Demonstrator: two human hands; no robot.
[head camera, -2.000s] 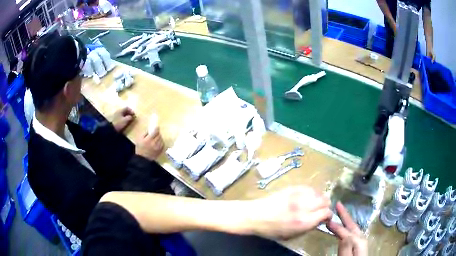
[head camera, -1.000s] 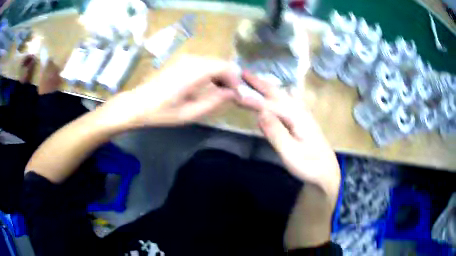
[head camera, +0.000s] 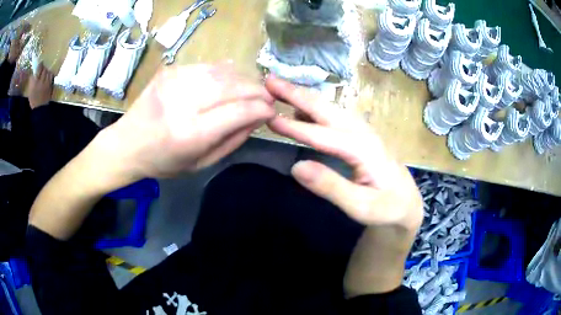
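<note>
My left hand (head camera: 197, 120) and my right hand (head camera: 350, 147) meet at the fingertips over the bench's front edge. The left fingers are together and point right. The right thumb and fingers are apart. No held thing shows between them; the meeting point is partly hidden. Just behind the fingertips lies the work pad (head camera: 307, 52), grey-beige with a crumpled pale front edge.
Many ribbed sleeves (head camera: 458, 101) stand upright at right. An open-end wrench (head camera: 189, 34) and several white tubes (head camera: 123, 64) lie at left, near another person's hand (head camera: 40, 86). Blue bins of grey parts (head camera: 440, 215) and a blue stool (head camera: 132, 212) are below the bench.
The view has swung down and right from the line to the bench front. The small white piece seen between my fingertips a second ago no longer shows. My right thumb has spread away from the fingers.
</note>
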